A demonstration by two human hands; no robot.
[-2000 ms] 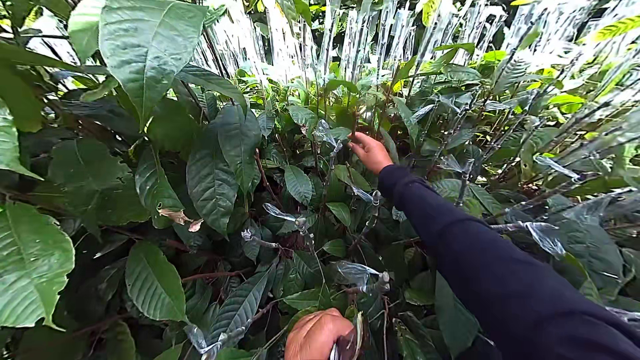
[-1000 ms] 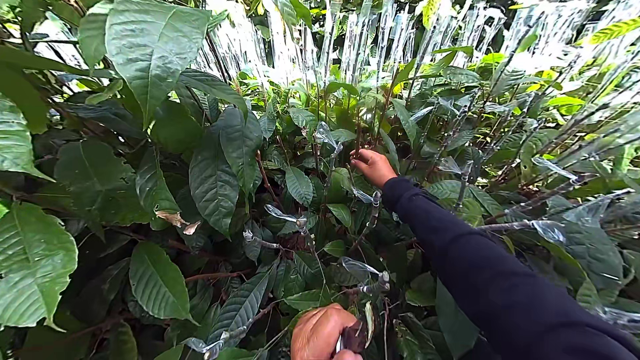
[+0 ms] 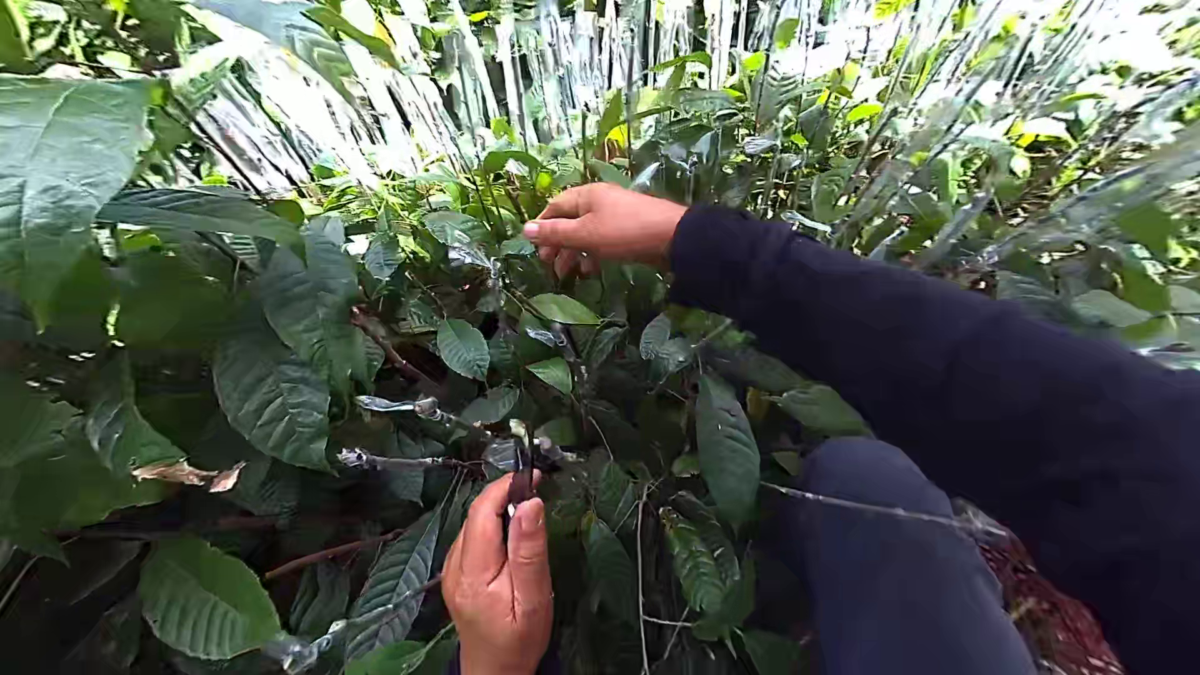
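Observation:
My left hand (image 3: 502,572), at the lower middle, grips a small dark tool (image 3: 521,473) that points up, with a pale bit near its tip. Just behind it are woody stems bound with clear plastic film (image 3: 403,459). My right hand (image 3: 600,230), in a dark sleeve, reaches in from the right among thin stems. Its fingers are bent, with the thumb beside a small leaf; whether they pinch anything cannot be told. A plastic-wrapped shoot (image 3: 483,267) stands just left of it.
Large green leaves (image 3: 272,403) crowd the left. Many upright stems in clear plastic sleeves (image 3: 647,56) line the back, and more slant at the right (image 3: 1078,206). My bent knee in dark cloth (image 3: 872,553) is at the lower right. A dry brown leaf (image 3: 187,473) hangs at left.
The view has shifted, and my knee now shows at the lower right. My left hand with the dark tool shows more fully, the tool now upright. My right hand remains among the stems.

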